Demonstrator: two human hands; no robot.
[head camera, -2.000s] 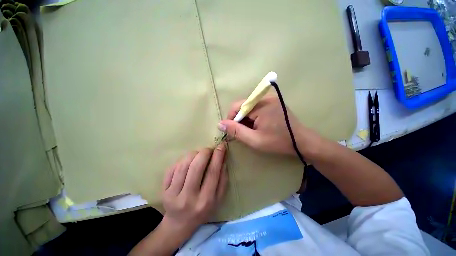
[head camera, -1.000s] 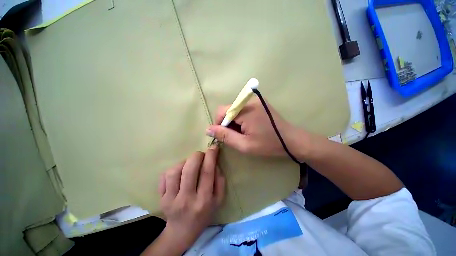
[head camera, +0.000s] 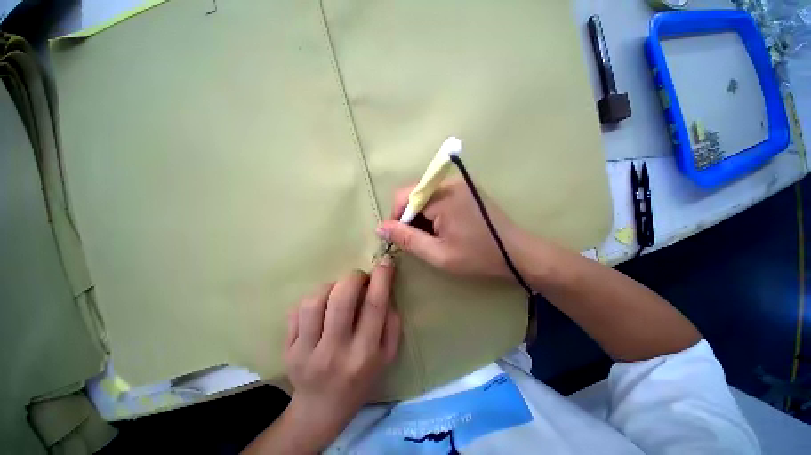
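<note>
The large olive-khaki bag panel (head camera: 213, 178) lies flat in front of me, its stitched seam running down the middle. My right hand (head camera: 453, 227) grips the cream-yellow handle of the corded awl (head camera: 433, 180), tilted, with its white end up and its black cord hanging over my wrist. Its thin tip points down at a small metal logo piece (head camera: 383, 252) at the seam. The tip's exact contact is hard to see. My left hand (head camera: 342, 324) lies flat on the panel, its index fingertip pressed against the small piece.
A small hammer (head camera: 612, 89) lies right of the panel, with black thread snips (head camera: 642, 206) below it. The blue tray (head camera: 680, 133) at the right holds small metal pieces. Stacked panels (head camera: 44, 267) are at the left. Clear bags (head camera: 774, 31) are beyond the tray.
The whole view has shifted slightly over the two seconds. My right hand and the awl have stayed at the seam, and my left fingertip stays beside the tip.
</note>
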